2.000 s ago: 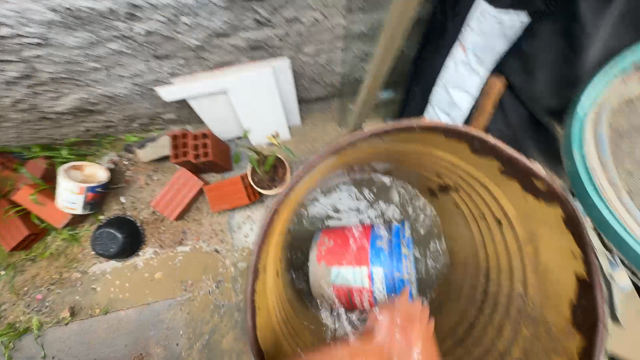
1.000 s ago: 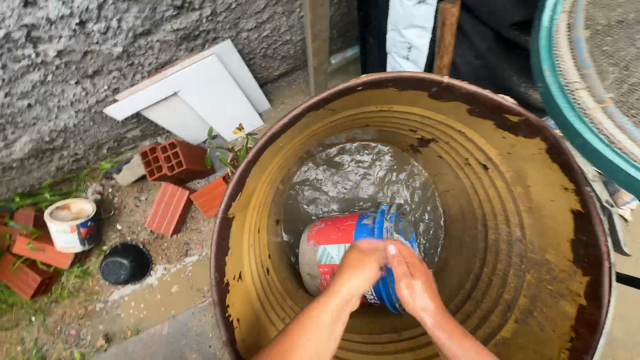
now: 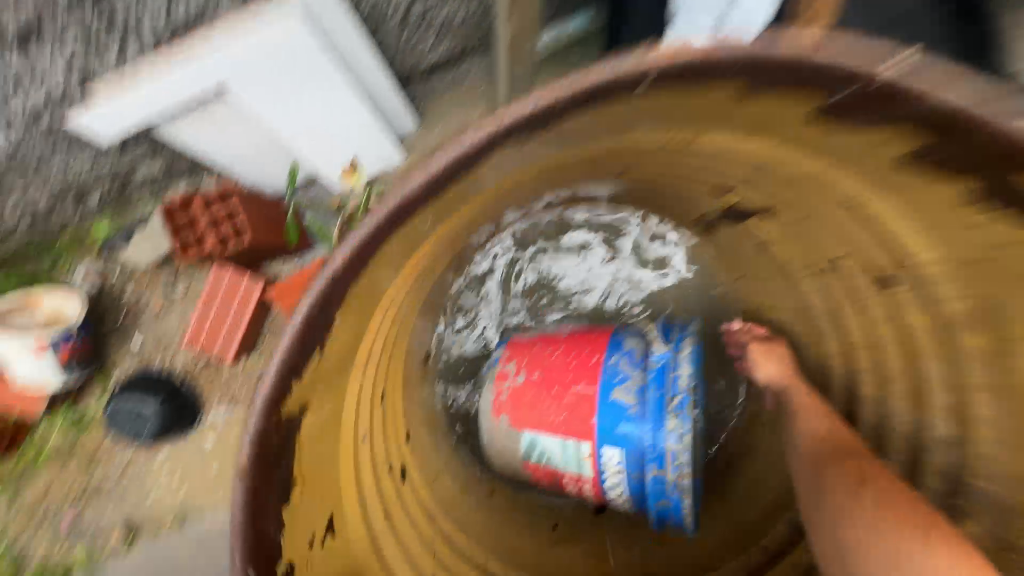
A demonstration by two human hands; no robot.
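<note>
A red and blue plastic bucket (image 3: pixel 552 408) lies on its side in the rippling water (image 3: pixel 576 264) at the bottom of a large round drum (image 3: pixel 832 192) with a yellowish ribbed inner wall. The bucket's rim side points right, and its mouth cannot be seen into. My right hand (image 3: pixel 756 352) is inside the drum, just right of the bucket's rim, with a gap between them. It is blurred, so how far its fingers are apart is unclear. My left hand is out of the picture.
Left of the drum are red hollow bricks (image 3: pixel 228 224), a black bowl (image 3: pixel 152 406), a stained white bucket (image 3: pixel 36 336) and a plant (image 3: pixel 352 196). White panels (image 3: pixel 264 88) lean near the rough wall (image 3: pixel 56 80).
A second ago both hands were together at the bucket's blue rim. Now the right hand is off it to the right and the left hand has gone from view. The view is closer.
</note>
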